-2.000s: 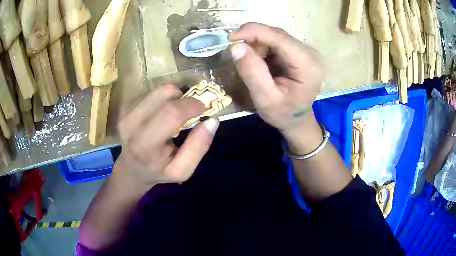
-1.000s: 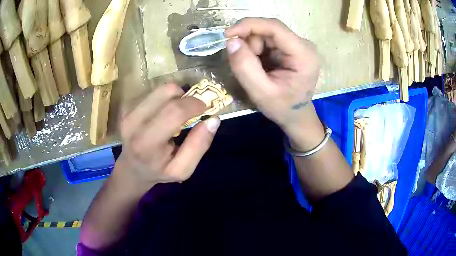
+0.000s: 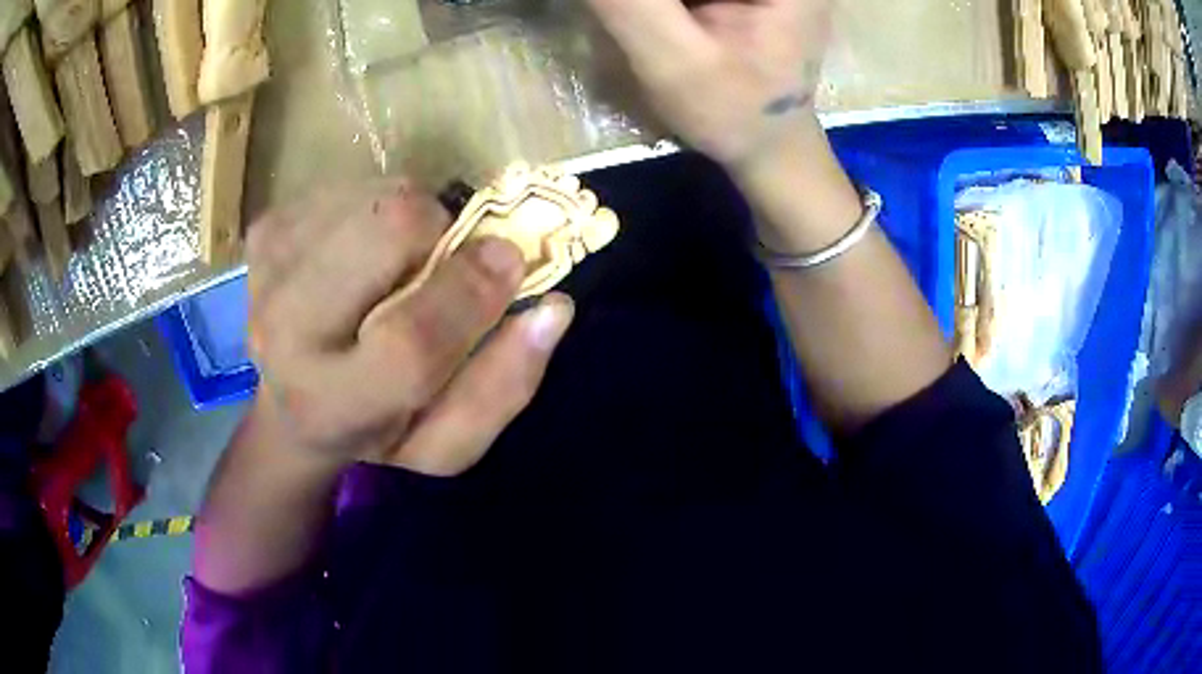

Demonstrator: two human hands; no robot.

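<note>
My left hand (image 3: 396,329) is closed around a carved wooden piece. Its pale carved head (image 3: 541,227) shows above the fist, with a scalloped knobbly edge and looping grooves; the rest of the piece is hidden in the hand. My right hand (image 3: 732,66) is at the top of the picture, right of the carved head and apart from it. Its fingertips are cut off by the top edge, so whether it holds the thin stick cannot be seen. A small dark edge at the top centre may be the cup's surroundings.
The brown bench (image 3: 461,112) bears stacked wooden pieces (image 3: 79,99) at the left and more pieces (image 3: 1114,59) at the right. A blue crate (image 3: 1120,290) with white liner and carved pieces stands below the bench at right. Another blue crate (image 3: 198,345) and a red stool (image 3: 99,467) are at left.
The view has shifted down, so the cup has left the picture. My left hand has turned, showing more of the carved head. My right fingertips have passed out of the top of the picture.
</note>
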